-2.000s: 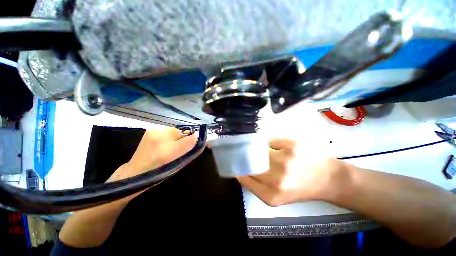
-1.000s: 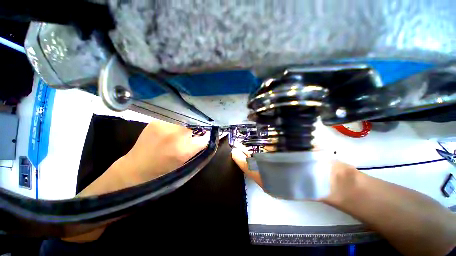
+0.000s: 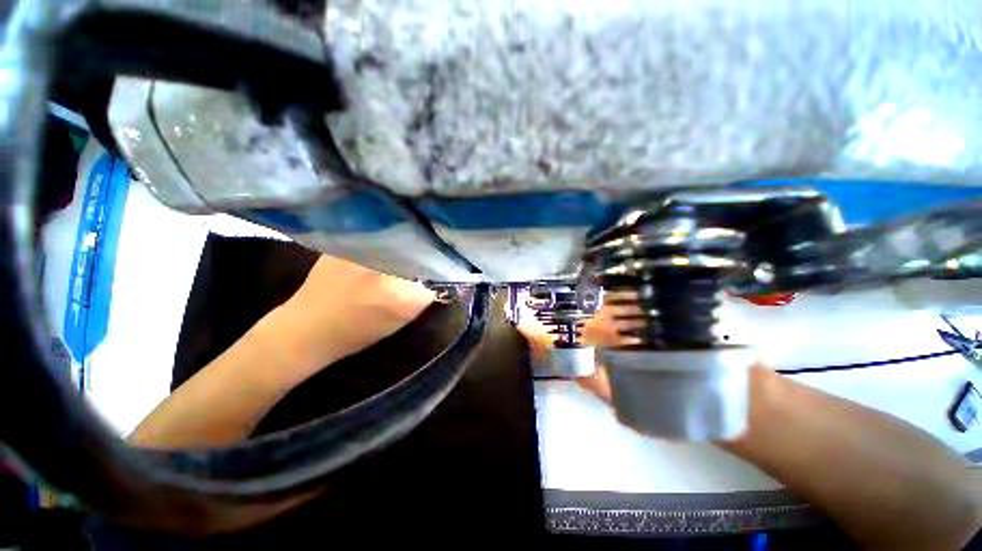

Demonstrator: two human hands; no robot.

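Note:
A large dark cloth panel [image 3: 452,431] lies under the white and blue sewing machine head [image 3: 646,97] and hangs over the table's front edge. Its right border runs up to the presser foot area [image 3: 528,301]. My left hand [image 3: 372,296] is bare and lies flat on the cloth left of the needle area; its fingertips are hidden by the machine. My right hand [image 3: 587,334] is by the cloth's right border, mostly hidden behind the ringed tension knob and its grey-white cap [image 3: 681,393]. Whether its fingers grip the cloth is hidden.
A curved black bar [image 3: 323,436] crosses the view at left. A red loop handle [image 3: 770,299] shows behind the knob. Snips [image 3: 958,337] lie at far right. A ruler tape [image 3: 678,517] runs along the table's front edge. A thin dark line crosses the white table [image 3: 689,468].
The view has moved closer to the machine, so the knob and black bar loom larger and the red handle is more covered. My right hand is more hidden; both hands stay near the needle area.

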